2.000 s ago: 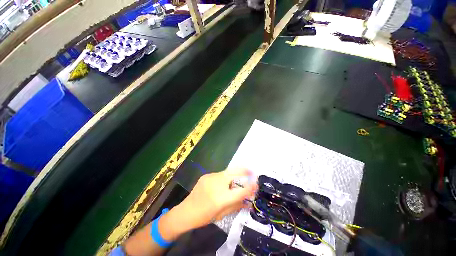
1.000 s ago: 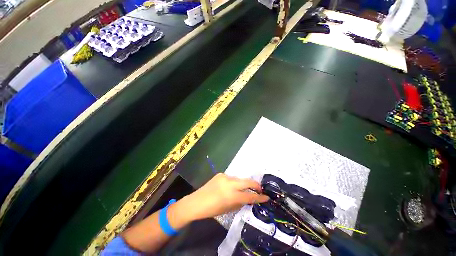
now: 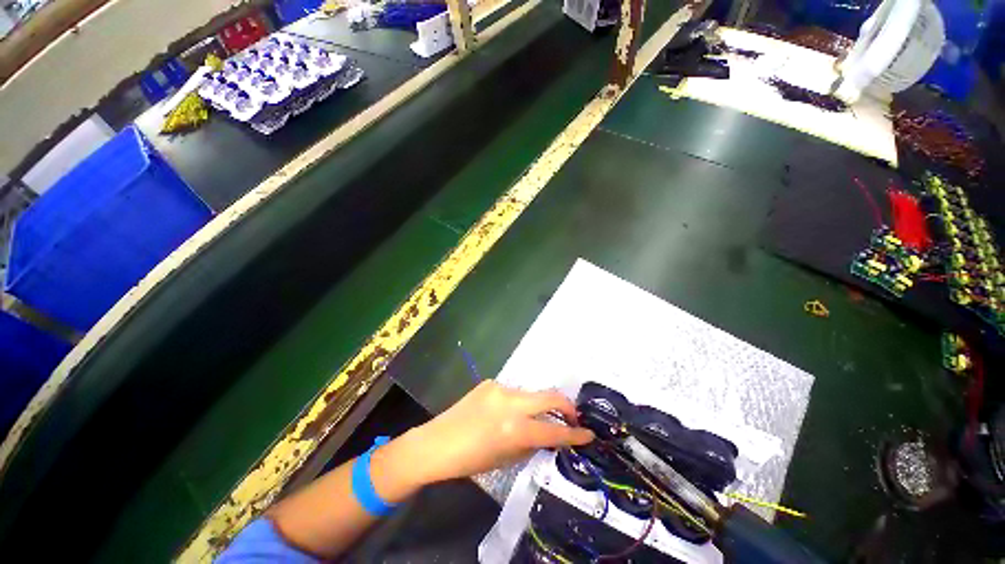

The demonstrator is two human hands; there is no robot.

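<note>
The black module (image 3: 705, 454) with rounded lobes lies across the white housing (image 3: 496, 540) on a silvery-white sheet (image 3: 672, 331). Yellow, brown and dark leads cross it; a yellow lead (image 3: 771, 506) sticks out to the right. My left hand (image 3: 512, 424), bare, has thumb and forefinger pinched at the module's left end, on what looks like a thin dark lead, mostly hidden by the fingers. A soldering iron (image 3: 667, 472) reaches in from the lower right, its metallic front over the module near my fingertips, its dark grip cut off by the edge. My right hand is not visible.
A chipped yellow rail (image 3: 441, 281) and green conveyor (image 3: 331, 264) run along the left. A wire wool cup (image 3: 910, 467) stands right of the sheet. Circuit boards (image 3: 887, 262) lie at the right, a white fan (image 3: 898, 50) behind. A blue bin (image 3: 99, 237) is far left.
My left hand has moved slightly right, onto the module's left end. The iron's tip has moved left and up towards my fingers. The view has shifted slightly.
</note>
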